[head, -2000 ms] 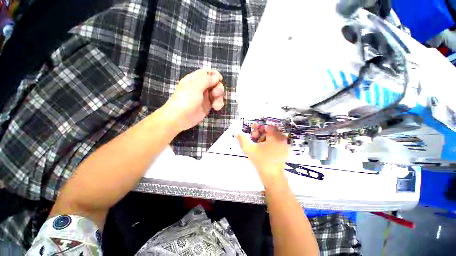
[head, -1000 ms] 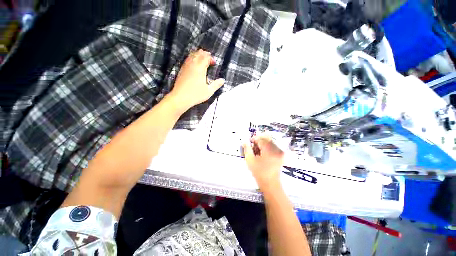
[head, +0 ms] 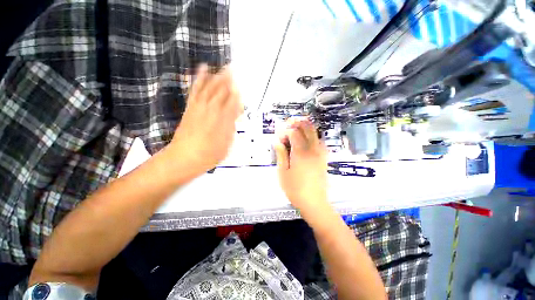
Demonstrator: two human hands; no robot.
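Observation:
The plaid garment panel (head: 141,64), dark grey with white check and a black strip, lies in a large pile left of the needle. My left hand (head: 211,117) is over its right edge, blurred, fingers pointing up; whether it grips cloth cannot be told. My right hand (head: 302,152) is at the needle area of the white sewing machine (head: 363,111), fingers curled close together; anything between the fingertips is too blurred to tell. The small needle plate (head: 268,124) shows just left of these fingertips, with no cloth over it.
Black thread snips (head: 351,170) lie on the white table right of my right hand. The ruler-marked front edge (head: 234,218) crosses above my lap. More plaid cloth (head: 393,240) hangs at the lower right. A red bar (head: 472,209) and blue surfaces are at the right.
The view has shifted closer to the machine. My left hand has come nearer the needle area from the plaid, which now lies further left. My right hand has stayed by the needle.

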